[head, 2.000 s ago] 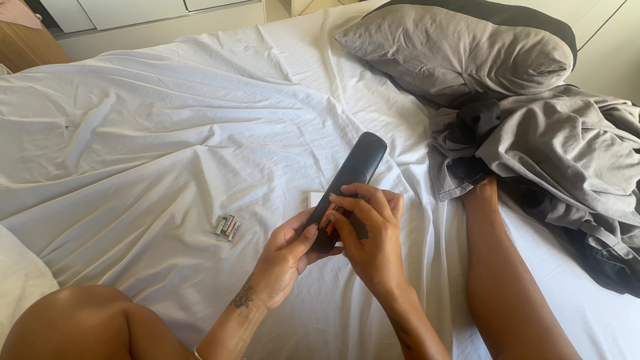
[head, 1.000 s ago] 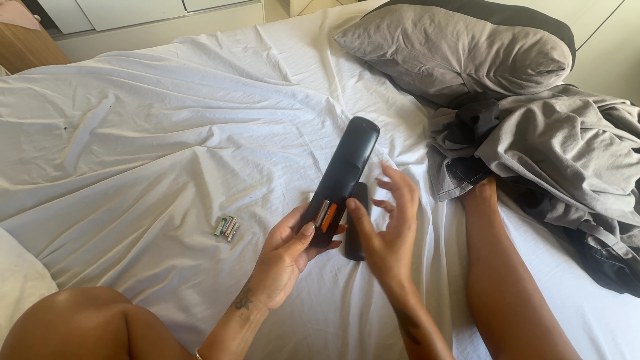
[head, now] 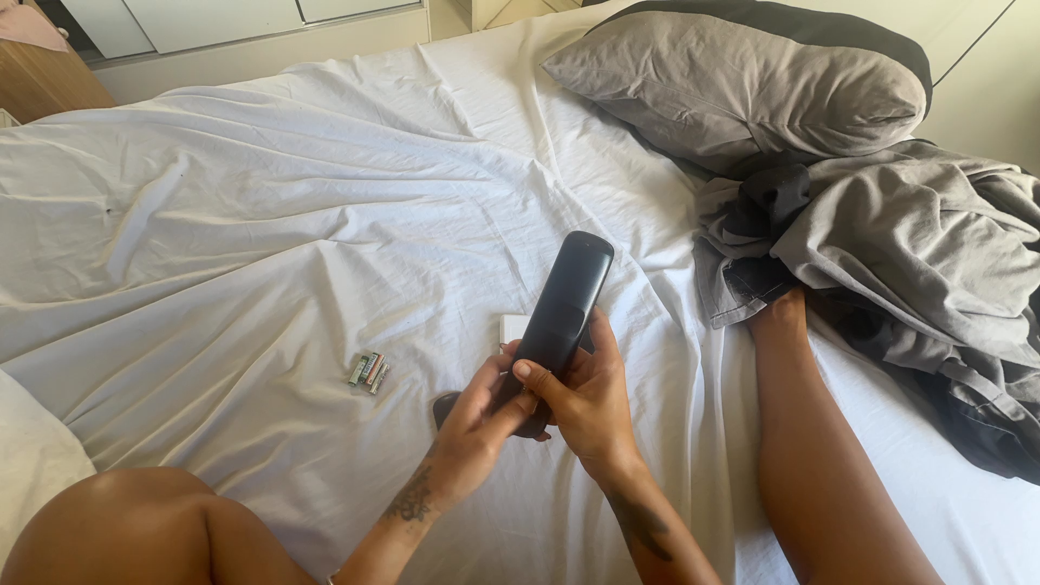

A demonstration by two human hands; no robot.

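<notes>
A black remote control [head: 561, 301] is held between both hands, tilted, its top end pointing up and to the right. My left hand [head: 479, 406] grips its lower left side, with the thumb across the lower end. My right hand [head: 589, 398] holds the right side, fingers behind it and thumb pressed on the lower part. The thumbs hide much of that part, and no batteries show in it. A dark rounded object [head: 444, 406], partly hidden by my left hand, shows at its left; I cannot tell what it is. Several small batteries [head: 370, 372] lie together on the sheet to the left.
A white flat object [head: 512, 327] lies partly behind the remote on the white bedsheet [head: 244, 268]. A grey pillow [head: 747, 81] and crumpled grey and black bedding [head: 918, 244] are at the right. My bent knee [head: 122, 520] and other leg [head: 821, 439] flank my hands.
The batteries visible in the remote's compartment one second ago are out of sight. My right hand, then spread beside the remote near a dark piece, has closed around the remote's lower part.
</notes>
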